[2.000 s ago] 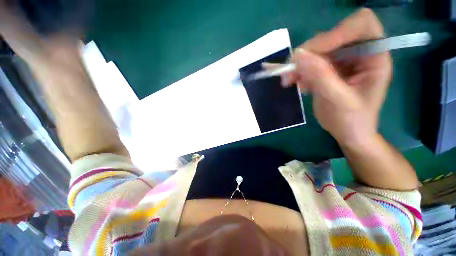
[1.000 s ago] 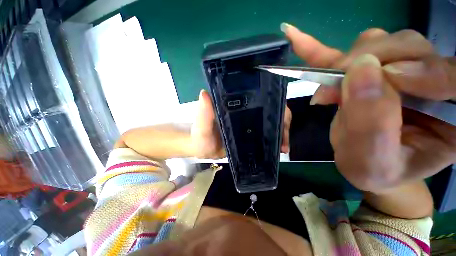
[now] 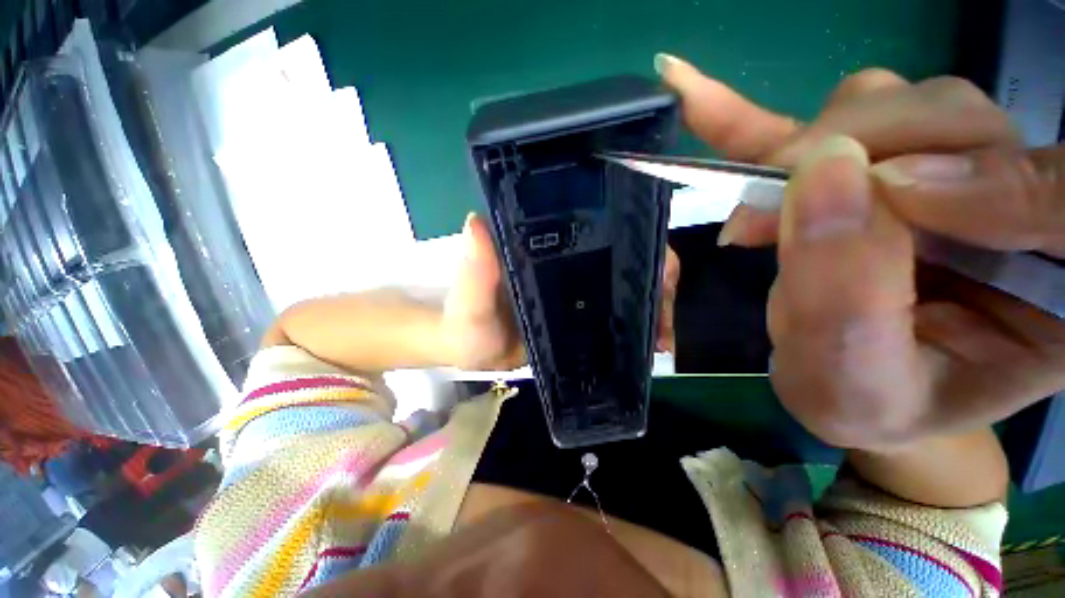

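My left hand (image 3: 477,306) grips a black housing (image 3: 580,339) from beneath, its open inside facing me and its wide end up. My right hand (image 3: 870,251) holds silver tweezers (image 3: 712,175), their tip inside the housing near the wide end. Whether a pad is at the tip cannot be told. A dark-blue shiny rectangle (image 3: 562,190) lies inside, just below the tip. The black adhesive sheet (image 3: 724,306) lies behind, partly hidden by the housing and my right hand, on a white backing sheet (image 3: 438,263).
Spare white sheets with stepped edges (image 3: 306,164) lie at the left on the green mat (image 3: 467,58). Clear plastic trays (image 3: 99,269) stand at the far left. A grey-black block (image 3: 1034,105) is at the right edge.
Since two seconds ago, my left hand has brought the housing to the centre, and the tweezers have moved from the black sheet into it. Over the last second, both hands have barely moved.
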